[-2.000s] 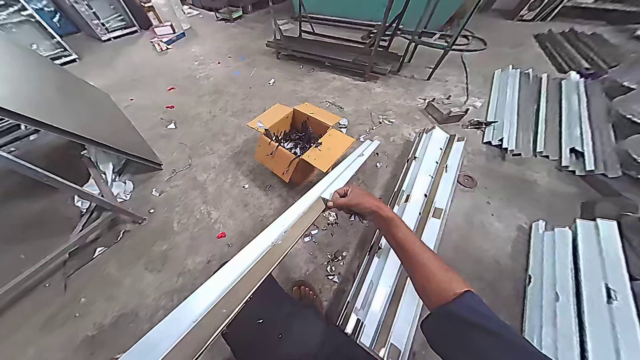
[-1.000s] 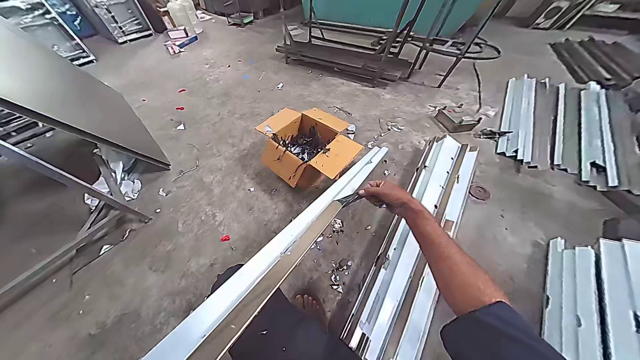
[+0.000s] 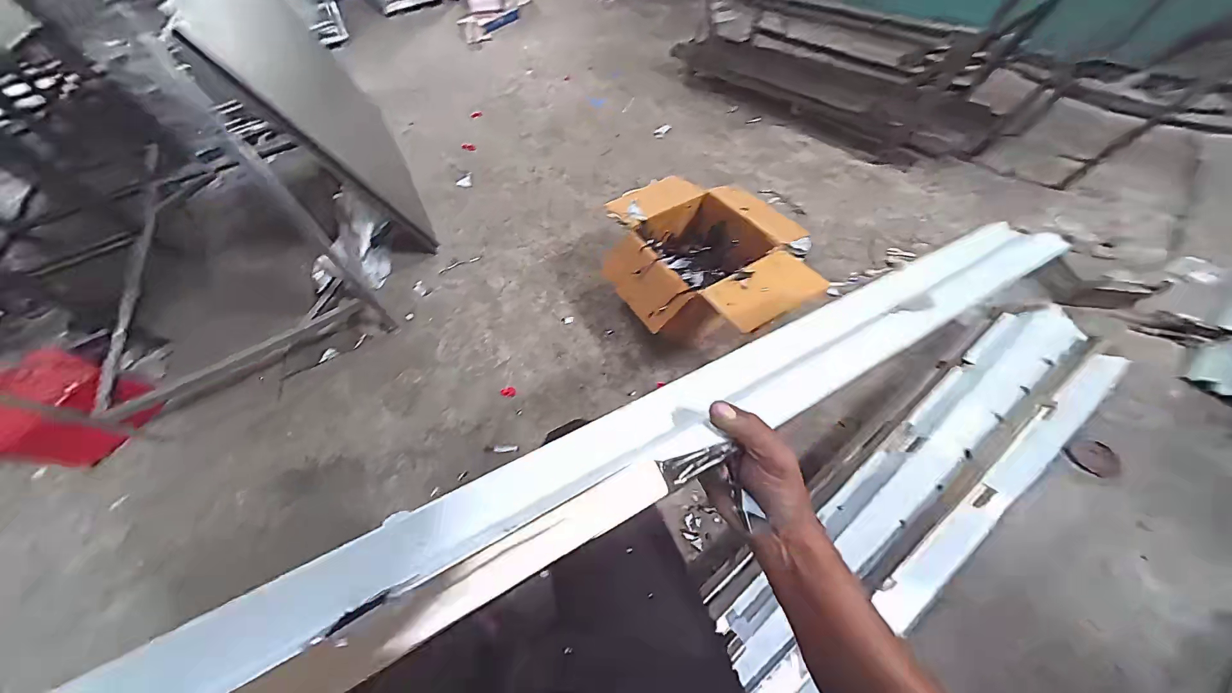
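A long metal profile (image 3: 577, 443) with white film on it runs slantwise from the lower left to the upper right, above the floor. My right hand (image 3: 765, 472) grips its lower edge near the middle, with the thumb on the white face. Beside the fingers, crumpled film (image 3: 695, 464) lies at the end of a bare, shiny strip (image 3: 539, 553) along the profile's near side. My left hand is out of view. Beyond the profile stands an open cardboard box (image 3: 674, 308) holding dark and light scraps.
More film-covered profiles (image 3: 1001, 481) lie side by side on the floor at the right. A metal frame (image 3: 241, 361) and a leaning grey panel (image 3: 318, 115) stand at the left, near a red object (image 3: 58, 409). A dark metal rack (image 3: 818, 87) stands at the back.
The profile has swung to a flatter slant, its far end now reaching farther right past the box. My right hand now has its thumb over the white face. The view has turned left.
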